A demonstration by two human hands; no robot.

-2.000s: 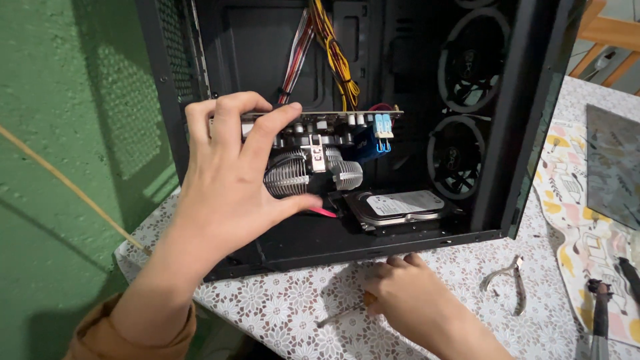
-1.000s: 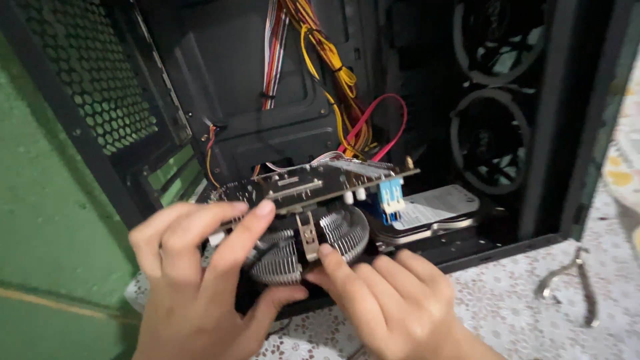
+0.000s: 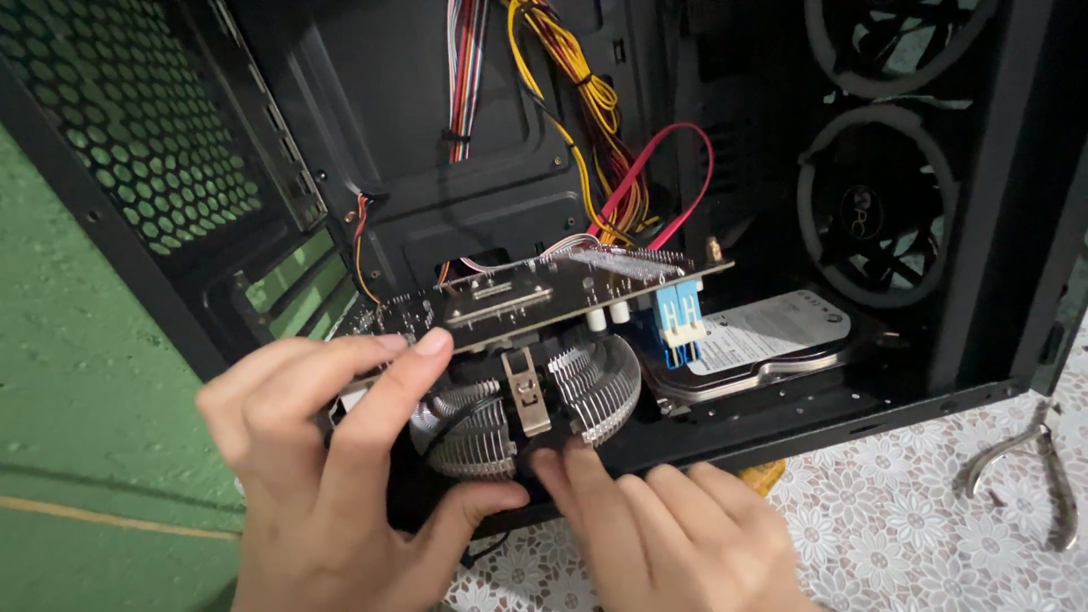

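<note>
My left hand grips a computer motherboard at its near left edge, fingers on the board's upturned underside and thumb below the finned CPU cooler. The board is tilted inside a black PC case. The metal CPU cooler hangs beneath it, with a steel retention clip at its middle. My right hand is just below the cooler, its fingers curled and their tips near the lower fins; whether it holds something is hidden. Two blue memory modules hang from the board's right end.
The PC case surrounds the board. A hard drive lies on its floor, near a case fan. A red SATA cable and bundled power cables hang behind. Pliers lie on the lace-patterned tablecloth at right.
My right hand has moved from the tablecloth up to the cooler, then slightly down below the clip. The motherboard has tilted so that its underside shows. The view has come closer.
</note>
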